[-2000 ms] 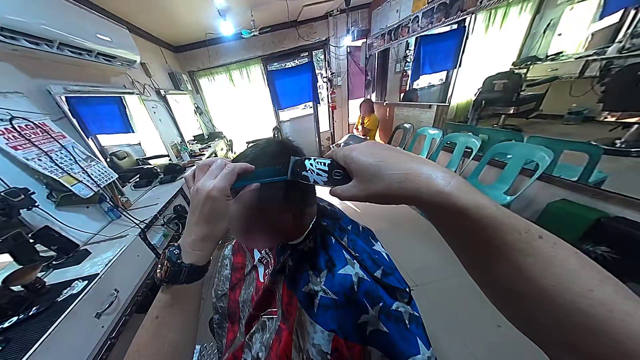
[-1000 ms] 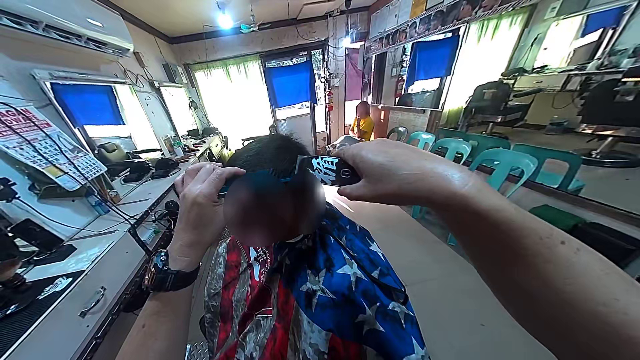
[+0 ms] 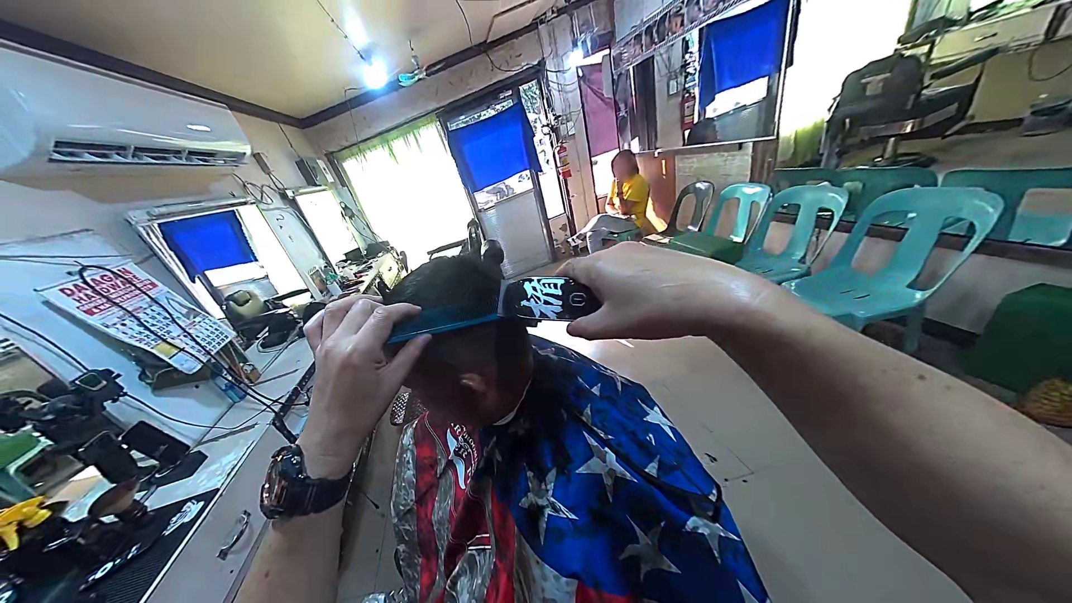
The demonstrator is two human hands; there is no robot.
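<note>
A seated person's head [image 3: 461,360] with short dark hair is in the middle, above a barber's cape [image 3: 578,477] with stars and stripes. My left hand [image 3: 356,360] grips a blue-green comb [image 3: 448,320] laid against the hair above the ear. From the right, my right hand [image 3: 649,289] holds a black hair clipper [image 3: 548,299] with white markings; its blade end meets the comb's far end beside the head. A dark watch [image 3: 297,486] is on my left wrist.
On the left, a counter [image 3: 243,444] carries cables, black devices and a yellow object [image 3: 23,519]. Green plastic chairs [image 3: 904,243] line the right wall. Another person in a yellow shirt [image 3: 630,201] sits near the door [image 3: 502,184].
The seated person's head is turned differently, with the ear now showing. Both hands keep the comb and clipper against the hair. The view has shifted and tilted.
</note>
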